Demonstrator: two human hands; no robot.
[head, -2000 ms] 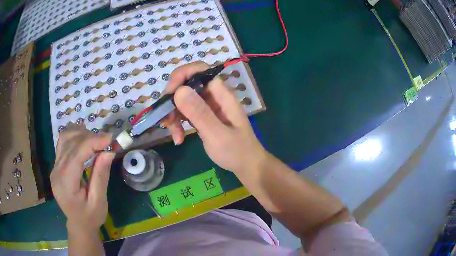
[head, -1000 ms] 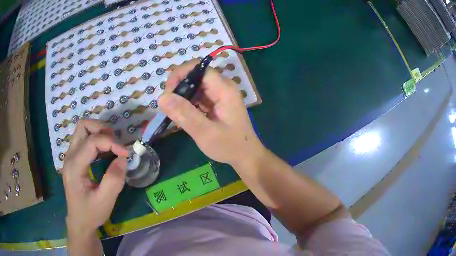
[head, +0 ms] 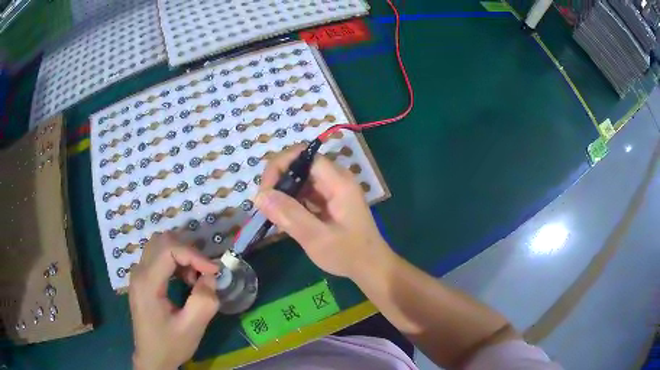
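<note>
My right hand [head: 329,209] is shut on the black-gripped test probe [head: 293,177], which points down and left. The off-white tip block [head: 230,259] is above the dispenser bottle [head: 242,293], close to my left fingertips. My left hand [head: 170,296] has thumb and forefinger pinched on what looks like a small silver component [head: 218,275]; it is mostly hidden by the fingers. The large white tray [head: 174,130] lies behind both hands, with rows of silver discs and tan strips. Several tan spots without discs show at its right side.
A brown cardboard sheet [head: 32,238] with scattered silver parts lies at left. More filled trays [head: 260,25] and a red label [head: 340,34] are behind. The green label [head: 292,313] is at the front edge. A red wire [head: 410,90] curls across the mat; stacked boards [head: 615,43] stand far right.
The view has shifted, bringing the rear trays and red label into sight. Since the oldest frame, the probe has become steeper and my left fingers have moved right, over the bottle's top.
</note>
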